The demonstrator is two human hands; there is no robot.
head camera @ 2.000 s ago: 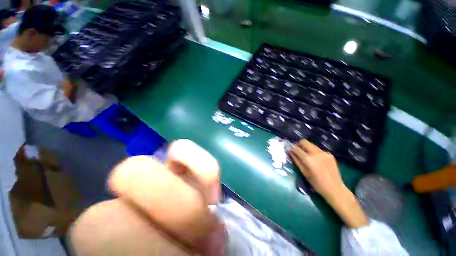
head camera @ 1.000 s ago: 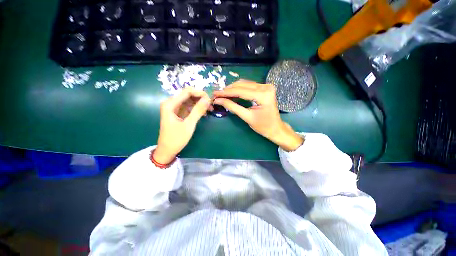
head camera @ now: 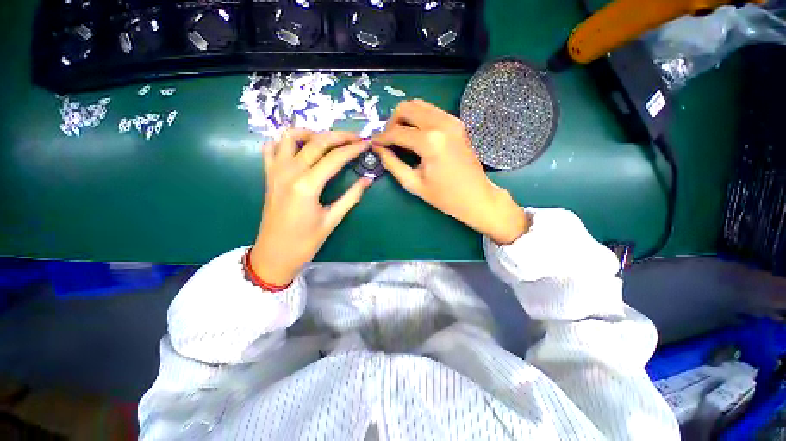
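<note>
A small round black unit (head camera: 370, 162) lies on the green bench between my hands. My left hand (head camera: 306, 185), with a red band at the wrist, has its thumb and fingers on the unit's left side. My right hand (head camera: 439, 164) has its thumb and fingertips together at the unit's upper right edge. Whether the right fingertips pinch a small piece is too small to tell. A pile of silver-white metal pieces (head camera: 297, 102) lies just behind my hands. A round dish of tiny screws (head camera: 510, 114) is right of my right hand.
A black blister tray (head camera: 258, 62) with round units spans the back. Small side piles (head camera: 84, 114) lie left. An orange screwdriver (head camera: 633, 26), a black box (head camera: 642, 99) with its cord and a clear bag (head camera: 724, 26) are right. Black stacked trays (head camera: 754, 172) stand far right; blue bins (head camera: 108, 277) are below the bench.
The view first swung down to the bench, then slightly forward shift leaves things higher or shifted. My left fingers have spread around the unit, which now shows more between both hands.
</note>
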